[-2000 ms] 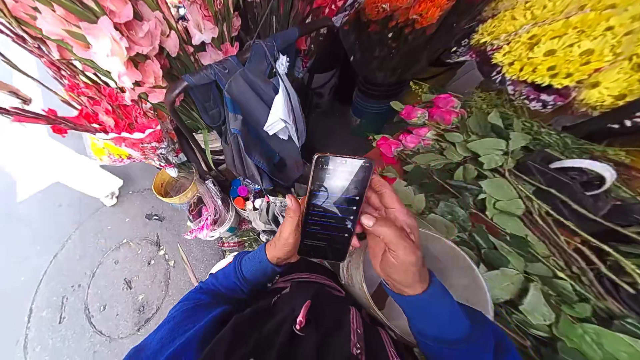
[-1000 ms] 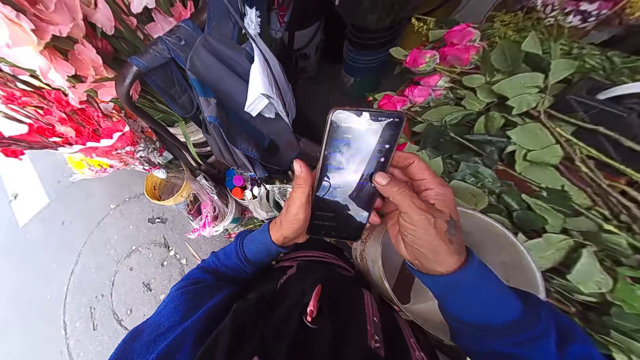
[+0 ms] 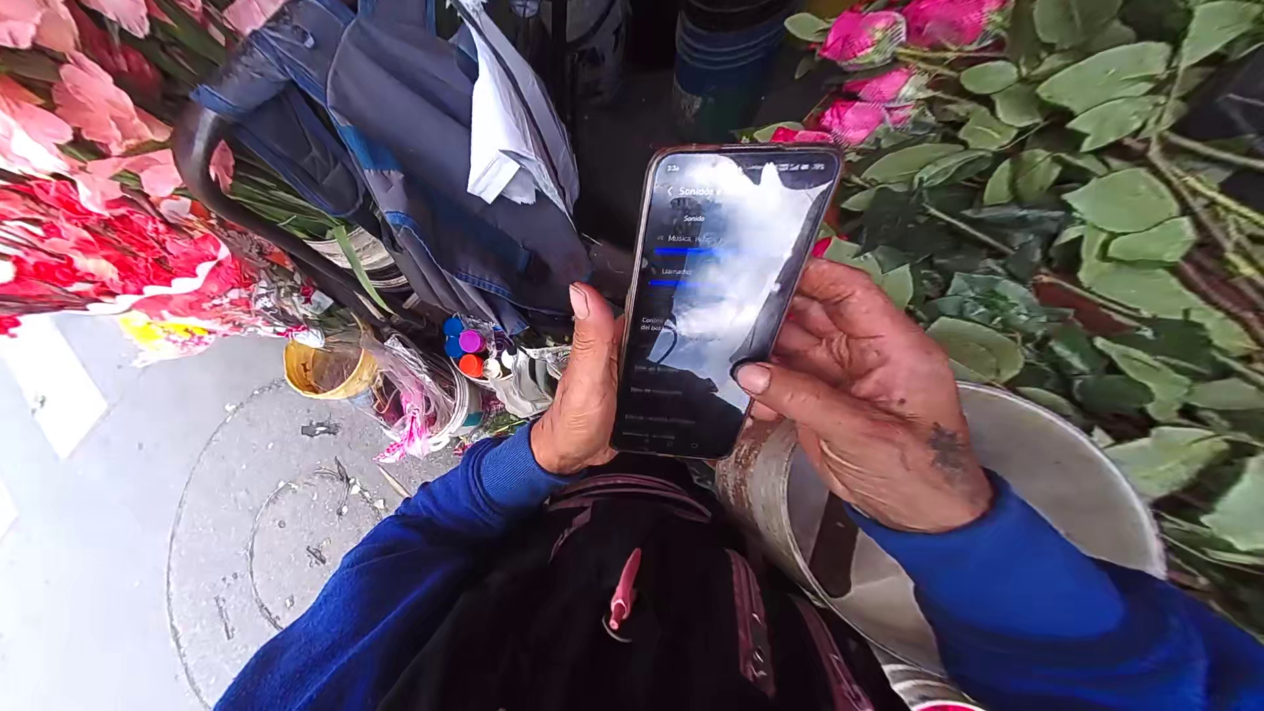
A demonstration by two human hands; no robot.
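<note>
A dark smartphone [image 3: 726, 296] is held upright in front of my body, its screen lit with a settings list and bright reflections of the sky. My left hand [image 3: 583, 390] grips its left edge, with the thumb along the side. Against the right edge lies my right hand [image 3: 869, 405], fingers behind the phone and thumb over the lower right of the screen. The fingers behind the phone are hidden. Below the phone is a black bag [image 3: 592, 592] with a pink zip pull, against my body.
A white bucket [image 3: 1047, 474] stands at my right, beside pink roses [image 3: 864, 38] with leafy stems. A dark garment [image 3: 434, 148] hangs on a curved frame at the left. Pink gladioli [image 3: 104, 104], a yellow container [image 3: 331, 365] and capped bottles [image 3: 472, 343] are also left.
The view has moved closer to the hands and phone. Both hands still hold the phone, and my right thumb has moved lower along the screen's right side.
</note>
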